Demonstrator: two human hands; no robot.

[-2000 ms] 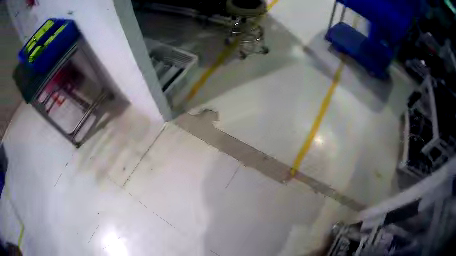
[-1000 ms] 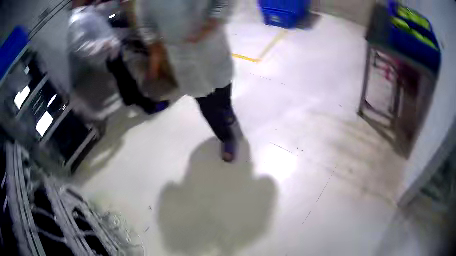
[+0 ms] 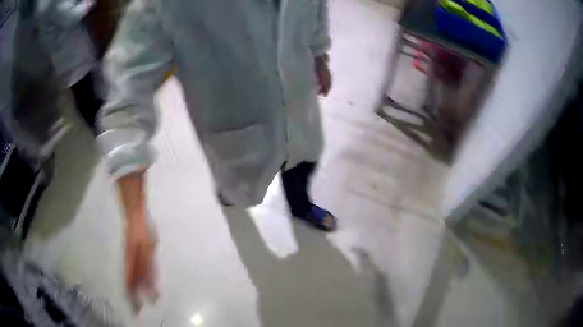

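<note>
Neither of my hands is in the picture. Nearest in front of me is a person in a pale grey-green work coat (image 3: 236, 96), dark trousers and dark open footwear. That person's bare arm and hand (image 3: 140, 255) hang down at the left of the view, blurred. Their other hand (image 3: 323, 73) hangs by the coat. Neither hand shows anything held.
At the upper right a blue bin (image 3: 473, 32) with yellow-green strips stands on a metal-framed stand (image 3: 390, 76), beside a white pillar (image 3: 530, 83). Another person in a pale coat (image 3: 51, 38) is at the upper left. Dark, blurred rack parts (image 3: 25, 185) line the left edge. Pale floor (image 3: 192, 268) lies below.
The view has turned from the aisle with the blue cart toward the people. The person in the work coat is now much closer, and the bin stand has shifted left in view since one second ago.
</note>
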